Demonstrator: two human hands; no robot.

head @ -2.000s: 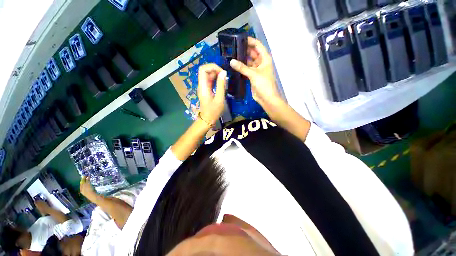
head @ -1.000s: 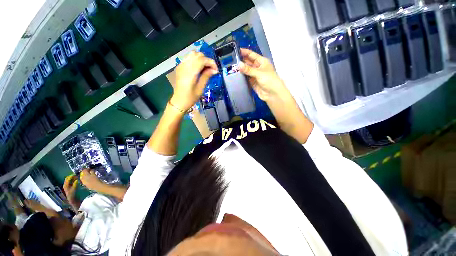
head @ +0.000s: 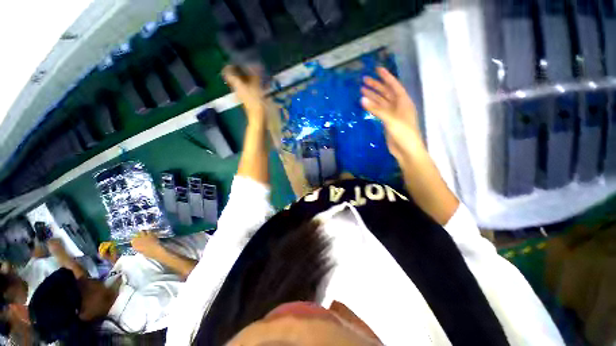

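Observation:
My left hand [head: 247,86] is blurred at the conveyor's near edge, with its fingers around the end of a dark device housing [head: 244,59] over the green belt. My right hand [head: 392,101] is raised over the right part of the blue work mat [head: 368,145], fingers apart and empty. Two grey housings [head: 319,161] stand side by side on the mat near my chest. Shiny blue film scraps [head: 304,108] lie scattered over the mat.
A clear blister tray [head: 523,94] of upright housings is at right, over white liner sheets. Grey housings [head: 194,196] and a lone dark one [head: 216,133] are on the bench at left. A neighbouring worker's hand is at a silvery tray [head: 134,201].
The housing between my hands has left the mat. My left hand has moved up and away to the conveyor, where a dark housing shows at its fingers. My right hand has let go and opened.

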